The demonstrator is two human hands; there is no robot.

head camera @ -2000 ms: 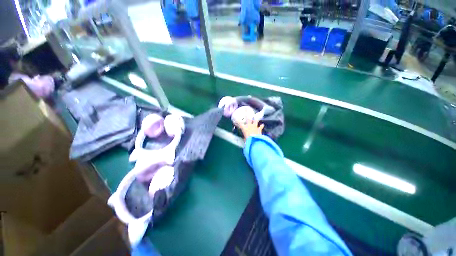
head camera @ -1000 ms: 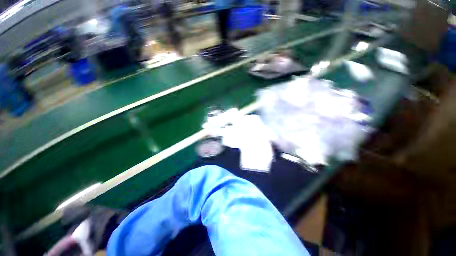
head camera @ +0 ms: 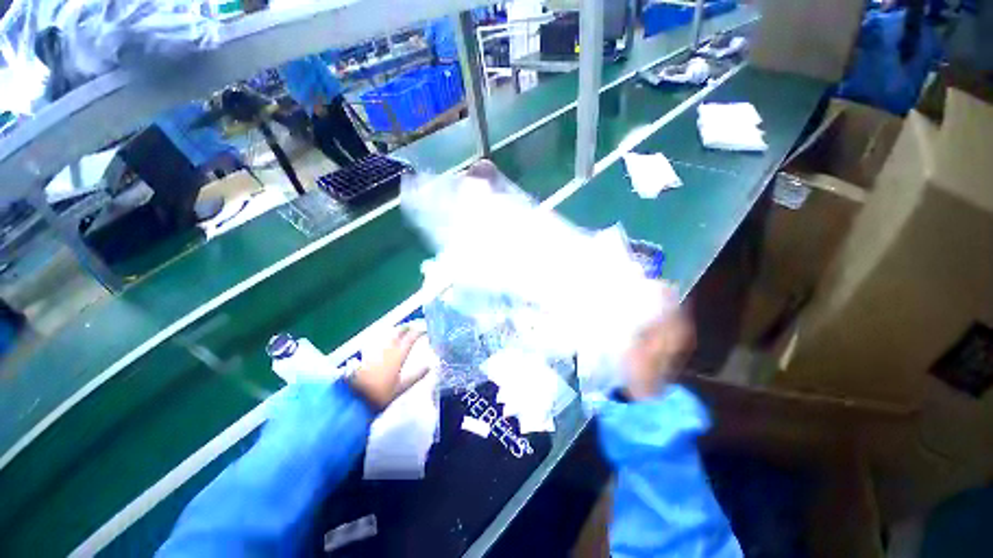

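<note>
My right hand (head camera: 662, 347), blurred, grips the near end of a bright, crumpled clear plastic bag (head camera: 544, 262), which stretches up and left over the bench. My left hand (head camera: 387, 368) lies on white sheets (head camera: 397, 445) with its fingers apart. More white sheets (head camera: 525, 390) lie on the black mat (head camera: 436, 507), by its white lettering. A clear crumpled plastic piece (head camera: 468, 327) lies between the hands. A small whitish bottle (head camera: 303, 360) with a metallic-looking top is just left of my left hand, tilted in view.
A blue-rimmed tray (head camera: 648, 259) shows partly behind the plastic. White bundles (head camera: 732, 126) and a smaller white pack (head camera: 651, 173) lie farther along the green bench. Open brown cardboard boxes (head camera: 871, 283) stand at the right. A black grid tray (head camera: 365, 178) sits on the far ledge.
The view has swung right, away from the headphones and grey bags. My left hand now rests on the sheets; my right hand has hold of the plastic bag, which is lifted and spread.
</note>
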